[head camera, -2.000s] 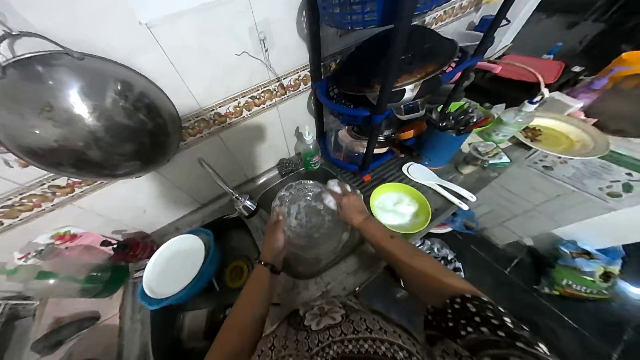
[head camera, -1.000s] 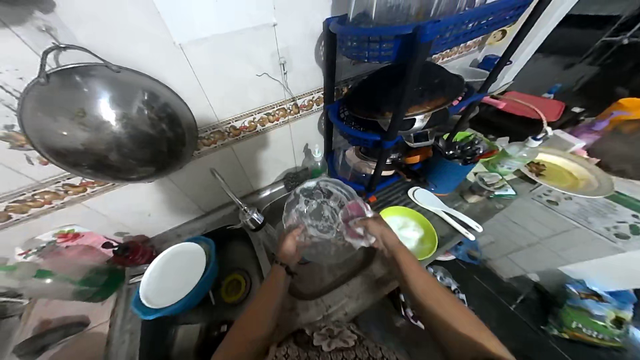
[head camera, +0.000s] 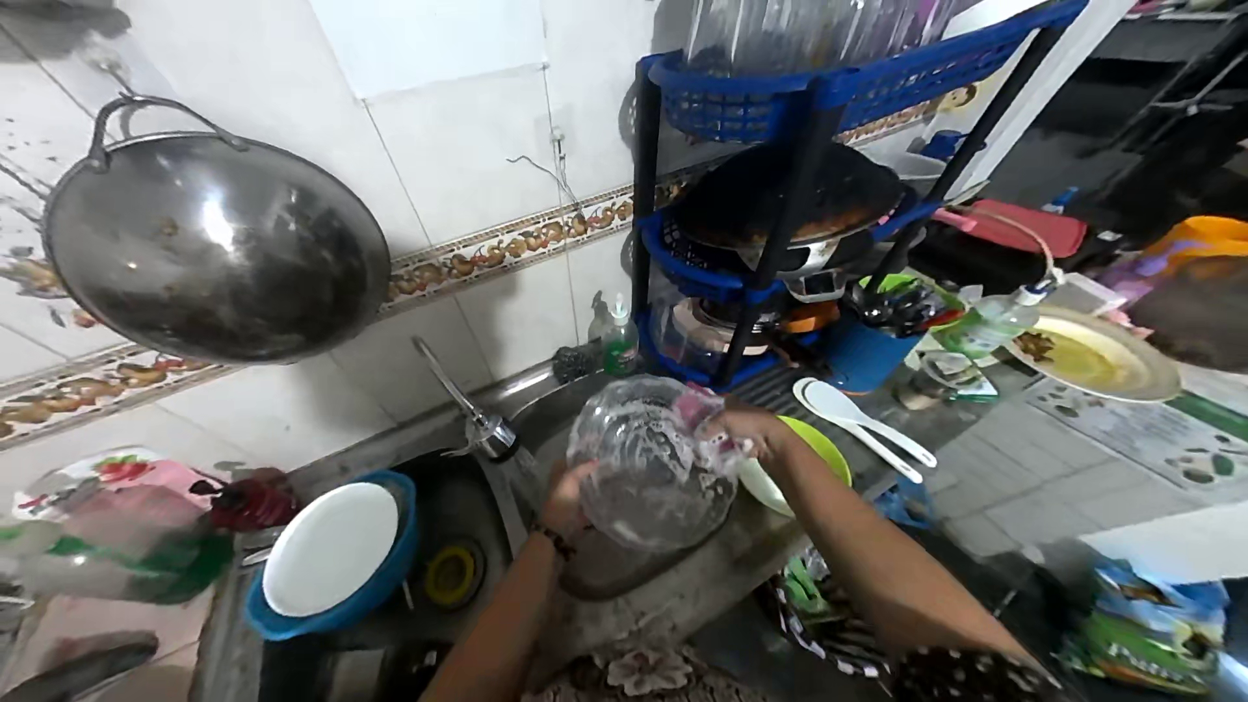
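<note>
A clear bowl point(head camera: 653, 478) with white suds on it is tilted over the right basin of the sink. My left hand point(head camera: 570, 497) grips its left rim. At its upper right edge my right hand point(head camera: 746, 434) presses a pink, soapy scrubbing pad point(head camera: 697, 408) against the bowl; the fingertips are partly hidden by foam. A lime-green bowl point(head camera: 829, 453) holding whitish suds sits just beneath my right wrist. The metal faucet point(head camera: 492, 436) stands left of the clear bowl. Behind it is a small green soap bottle point(head camera: 619, 341).
A blue basin with a white bowl point(head camera: 331, 549) stands by the left sink basin. A large wok point(head camera: 219, 244) hangs on the tiled wall. Behind my right hand rises a rack with blue baskets point(head camera: 731, 107). White rice spoons point(head camera: 858, 419) lie right of the lime-green bowl, near a blue utensil holder point(head camera: 868, 351).
The pink pad, hard to make out at first, now shows at the bowl's upper right edge in my right hand. Both hands stay at the clear bowl.
</note>
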